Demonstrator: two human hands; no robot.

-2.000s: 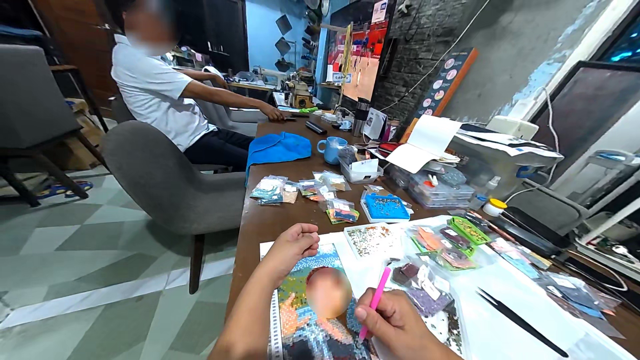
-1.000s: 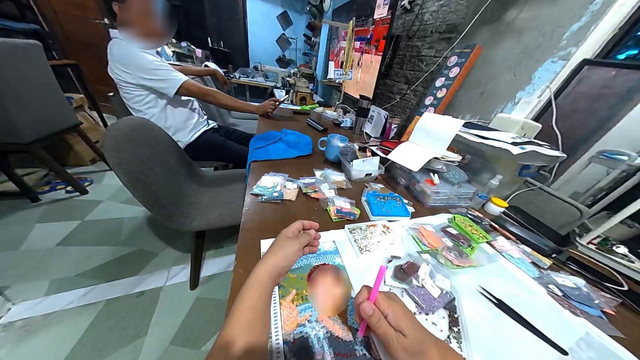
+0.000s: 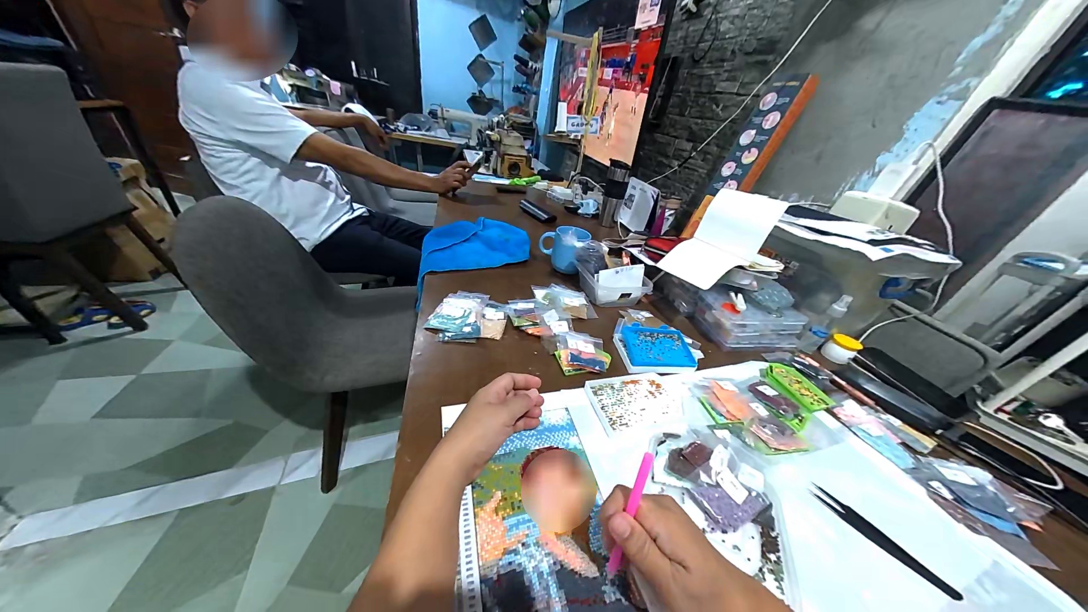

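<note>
A partly covered diamond painting canvas (image 3: 531, 476) lies at the near edge of the table. My right hand (image 3: 659, 540) grips a pink applicator pen (image 3: 631, 510), its lower end down at the canvas's right side. Over the canvas's upper left part is my left hand (image 3: 501, 404), fingers loosely curled, with nothing clearly seen in it. Just beyond stands a white tray (image 3: 633, 404) of scattered beads. Bags of purple and dark beads (image 3: 727, 501) lie right of the pen, and black tweezers (image 3: 884, 540) rest farther right.
Bead bags (image 3: 459, 316), a blue tray (image 3: 654, 347), green trays (image 3: 799, 387), a blue mug (image 3: 565, 248) and a blue cloth (image 3: 474, 246) are on the table. A grey chair (image 3: 280, 297) stands at its left side. Another person (image 3: 263, 153) sits beyond, holding a phone.
The seated person's hand has come up from the table with a phone in it. My left hand stays over the canvas, and my right hand keeps its hold on the pen.
</note>
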